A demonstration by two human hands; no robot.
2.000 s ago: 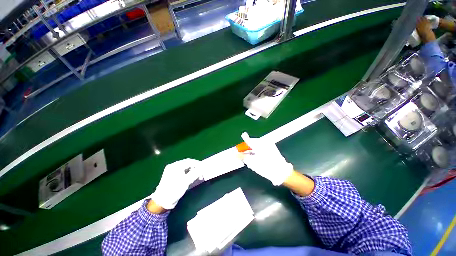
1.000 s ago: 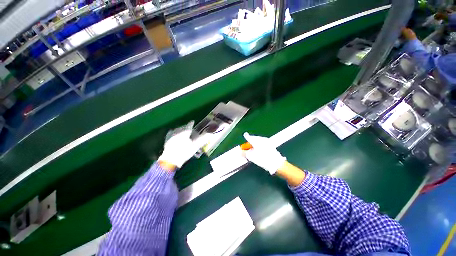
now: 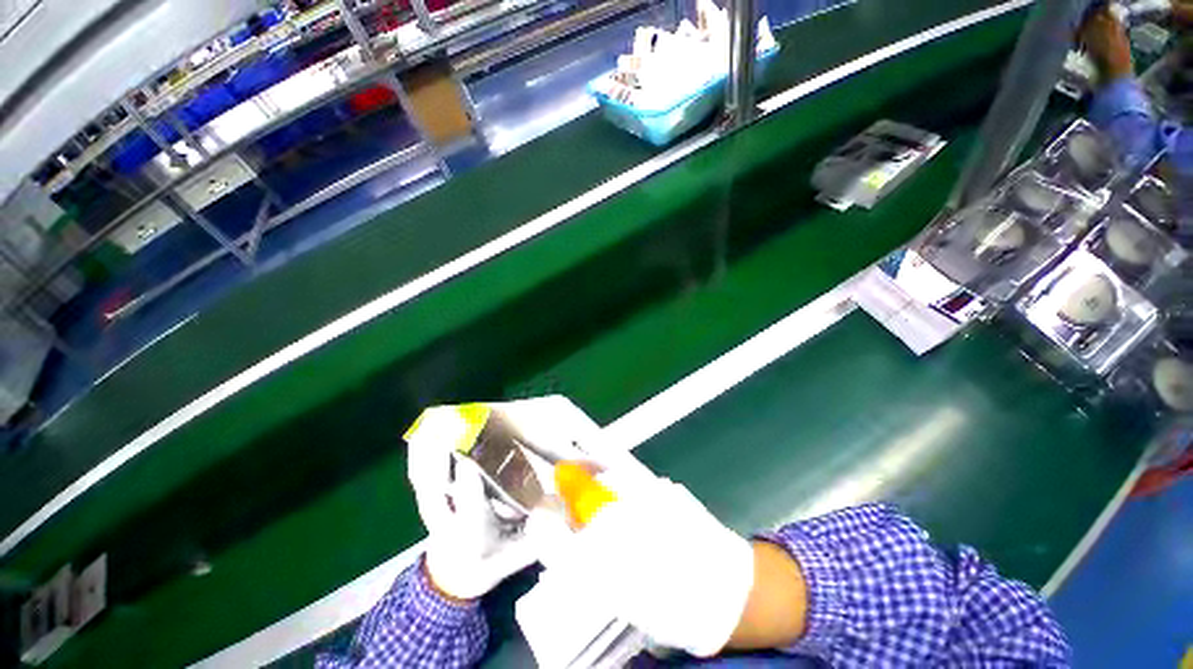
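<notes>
My left hand (image 3: 451, 503), in a white glove, holds a pack (image 3: 504, 457) with a dark, shiny face and a yellow-green edge at its top left. My right hand (image 3: 654, 549), also gloved, is over the pack's right side, with an orange piece (image 3: 580, 494) at its thumb or fingers. The hands are close together and cover most of the pack. Whether my right hand still holds a white insert cannot be told. White inserts (image 3: 556, 625) show below, partly hidden by my right hand.
Another pack (image 3: 877, 165) lies on the green belt (image 3: 523, 327) at upper right; one is at lower left (image 3: 63, 612). Clear trays (image 3: 1079, 301) and printed leaflets (image 3: 912, 307) are at right. A light-blue bin (image 3: 667, 115) stands across the belt. Another person's arm (image 3: 1128, 118) is at upper right.
My left hand has taken the pack from the belt and brought it nearer. My right hand has moved down and left to meet it. The other packs have shifted left along the belt.
</notes>
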